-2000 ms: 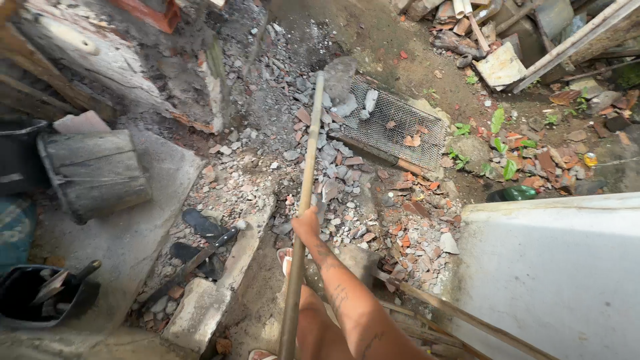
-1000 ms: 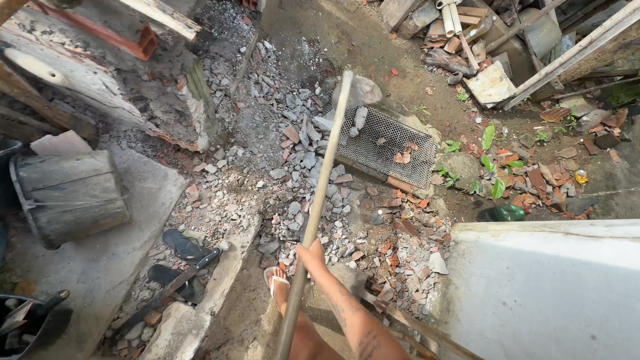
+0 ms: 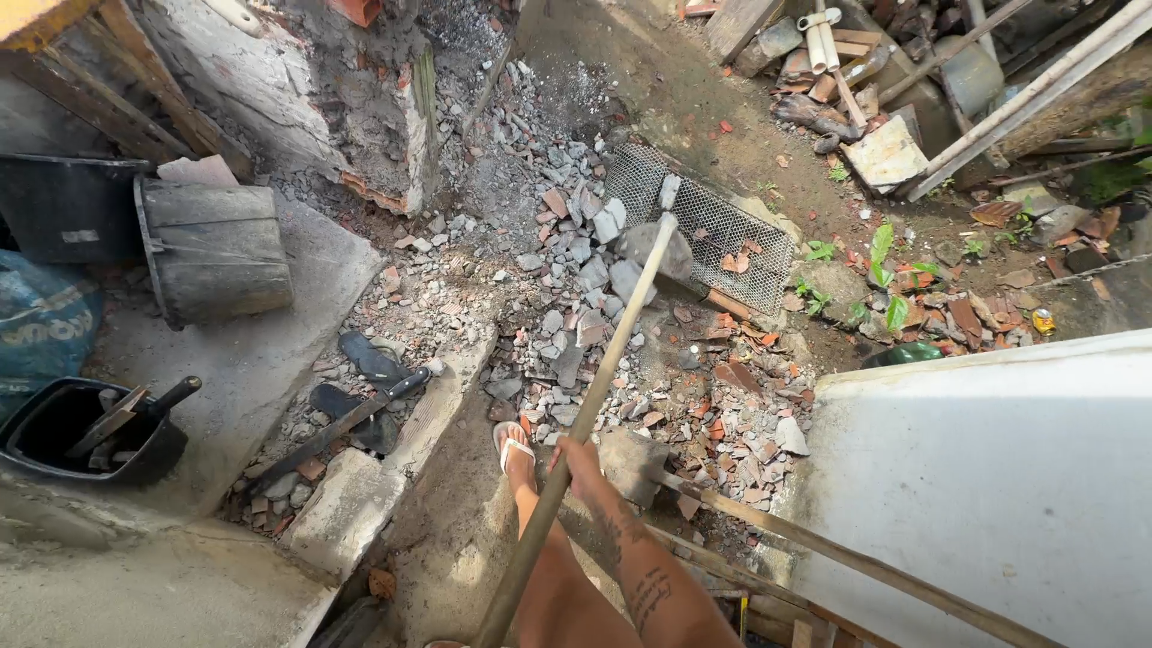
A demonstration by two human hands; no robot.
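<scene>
My right hand [image 3: 578, 463] is closed around the long wooden handle [image 3: 598, 387] of a hoe, which slants from the bottom edge up to the right. Its dusty, rounded metal blade [image 3: 664, 252] rests among grey rubble [image 3: 576, 261], at the near left side of a wire mesh panel [image 3: 720, 238]. A chunk of rubble [image 3: 670, 191] lies on the mesh, just beyond the blade. My left hand is out of view. A foot in a white-strapped flip-flop [image 3: 515, 450] stands left of the handle.
A machete [image 3: 337, 427] and dark flip-flops [image 3: 369, 358] lie on rubble beside a concrete edge [image 3: 445, 391]. Black buckets [image 3: 216, 252] are at left. A white slab [image 3: 981, 468] and a second wooden pole [image 3: 846, 562] flank the right side; scrap wood is piled beyond.
The hoe blade has come nearer to me, from the mesh's far left corner to its near left side. My right hand stays closed on the handle.
</scene>
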